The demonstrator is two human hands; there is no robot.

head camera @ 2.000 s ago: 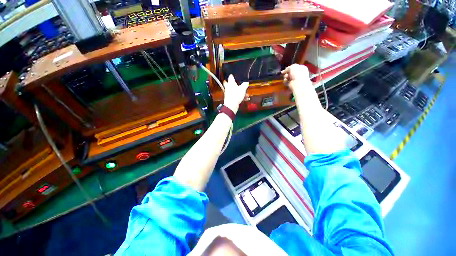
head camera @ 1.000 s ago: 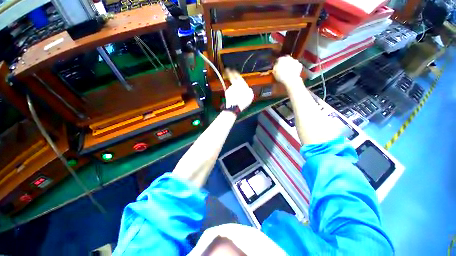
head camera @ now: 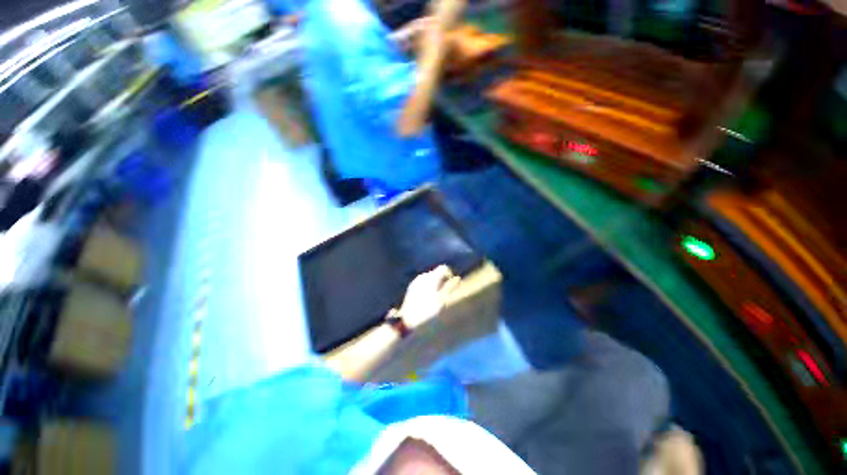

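Observation:
A black foam-lined tray [head camera: 353, 278] lies on top of a cardboard carton [head camera: 455, 327] left of my knees. A glossier dark area, likely a display panel [head camera: 429, 239], shows in the tray's right part. My left hand [head camera: 429, 295] is at the tray's near right edge, beside this area, with fingers bent. Blur hides whether it grips anything. A blurred skin-coloured shape at the bottom right edge looks like my right hand [head camera: 676, 455], partly cut off. Its fingers cannot be made out.
A blue-coated coworker [head camera: 367, 102] stands beyond the tray, an arm toward the bench. Orange-brown presses [head camera: 594, 116] line the green-topped bench [head camera: 608, 218] on the right, with a lit green button [head camera: 697, 248]. Cartons [head camera: 96, 315] stand at the far left.
The view has swung left, away from the press and white trays, to the carton. My left hand has moved from the press to the black tray. My right hand has left the press front.

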